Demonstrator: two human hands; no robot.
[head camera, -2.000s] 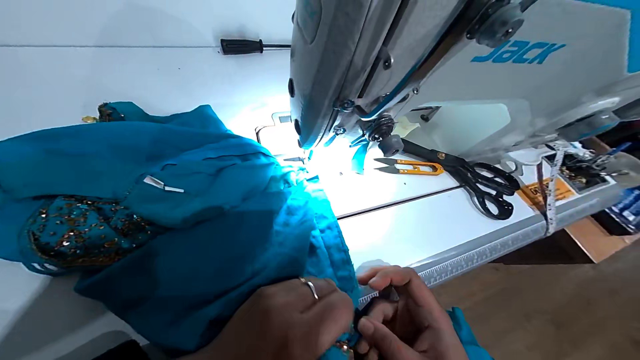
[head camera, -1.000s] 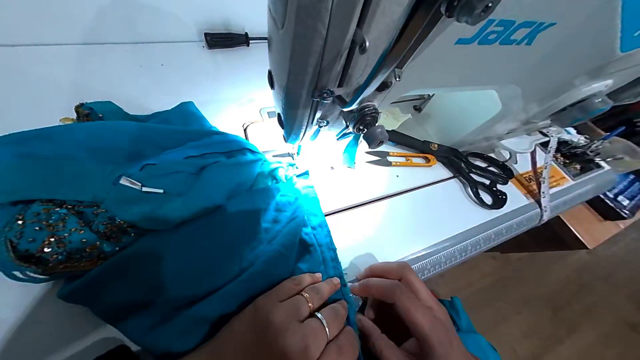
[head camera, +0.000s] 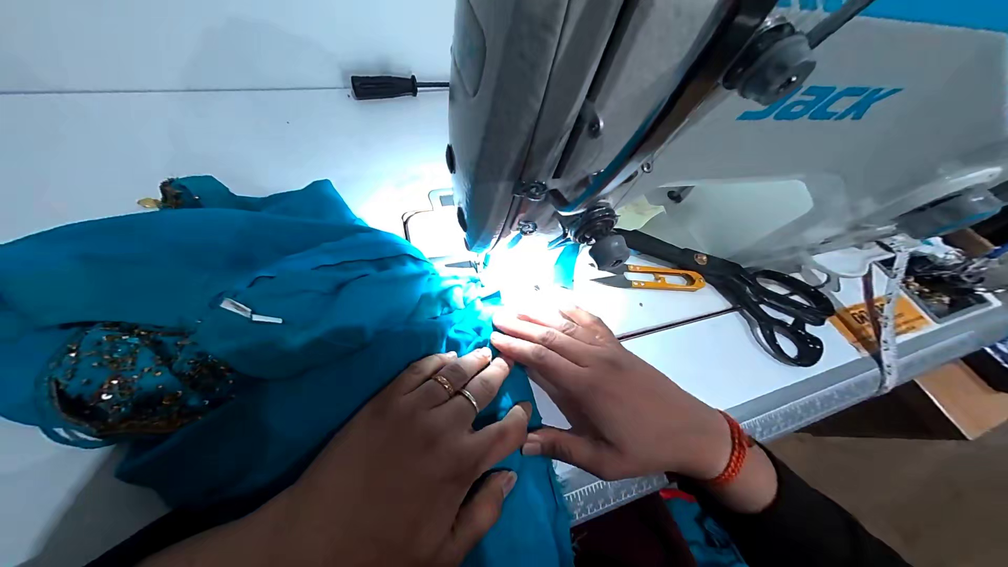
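Teal fabric (head camera: 315, 268) with a beaded, sequined part at the left lies gathered under the lit needle area of a Jack sewing machine (head camera: 520, 102). My left hand (head camera: 425, 449), with two rings, rests palm down on the cloth, its fingertips just short of the needle area. Beside it my right hand (head camera: 598, 386), with a red bracelet at the wrist, has its fingers stretched out at the cloth's right edge, close to the bright light. Neither hand grips the cloth visibly. Glare hides the needle and presser foot.
Orange thread snips (head camera: 665, 278) and black-handled scissors (head camera: 756, 303) lie under the machine arm. A screwdriver (head camera: 383, 87) is behind the machine head. A measuring tape (head camera: 891, 315) hangs over the table's front edge, near a tray of small parts (head camera: 945, 283). A ruler strip (head camera: 772, 425) runs along that edge.
Both hands have moved up along the cloth toward the needle area from the table's front edge. My right hand's fingers, bent at the cloth edge before, are now stretched out flat.
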